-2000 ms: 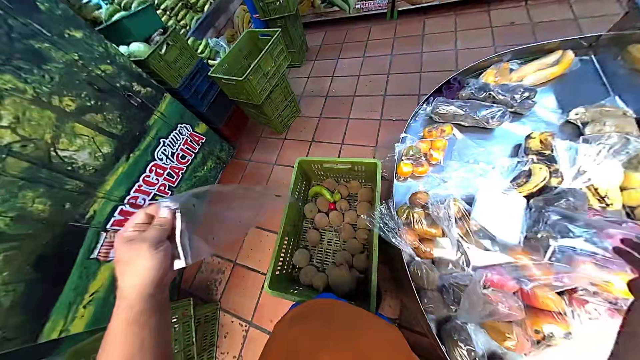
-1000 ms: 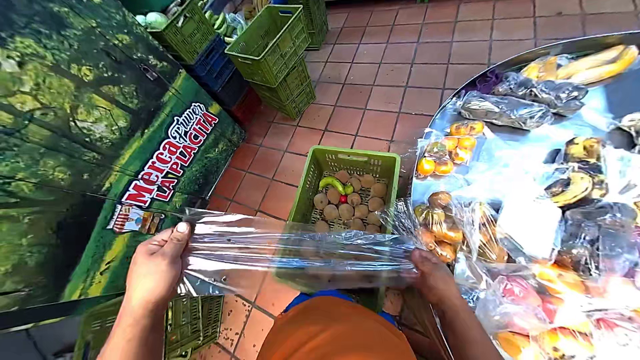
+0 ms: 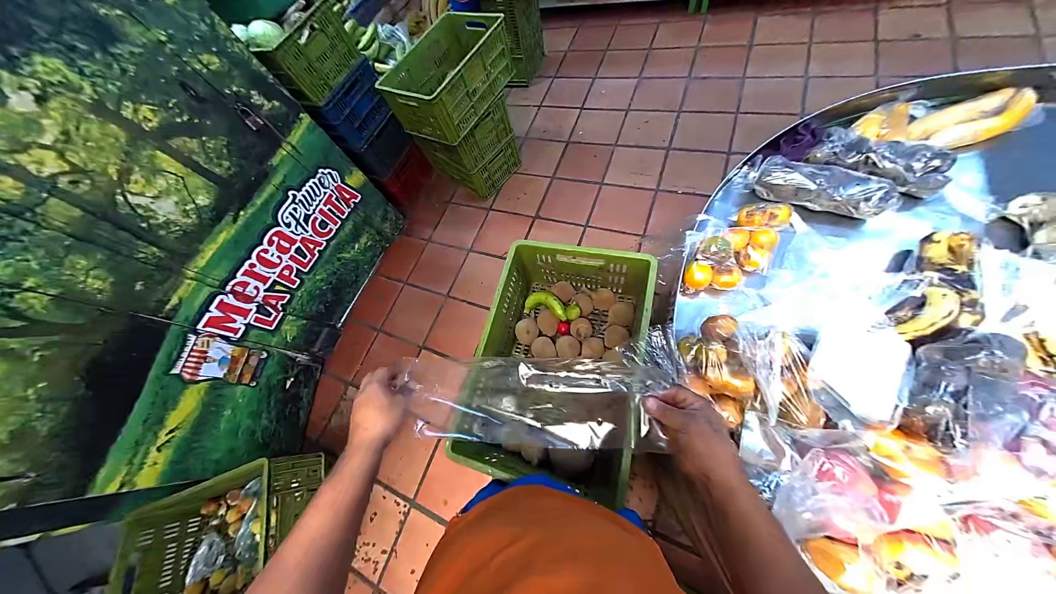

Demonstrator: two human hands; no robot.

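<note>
A clear plastic bag [image 3: 536,400] is stretched sideways between my two hands, above a green plastic crate [image 3: 503,322]. My left hand [image 3: 378,410] pinches its left end, and my right hand [image 3: 681,421] grips the other end beside the round metal table. Inside the crate lie several round brown fruits or tubers [image 3: 581,328], a curved green pepper or similar vegetable [image 3: 546,303] and a small red item [image 3: 563,328]. The bag covers part of the crate's contents.
The round metal table [image 3: 833,95] at right holds bagged produce, such as orange fruits [image 3: 726,276] and plantains [image 3: 973,120]. Stacked green crates [image 3: 450,91] stand at upper left, beside a printed panel [image 3: 190,247]. Another crate with produce [image 3: 186,503] sits at lower left.
Two seconds ago only my left hand held the film near the panel. Now both hands hold it stretched, and since a second ago my left hand has moved toward the crate.
</note>
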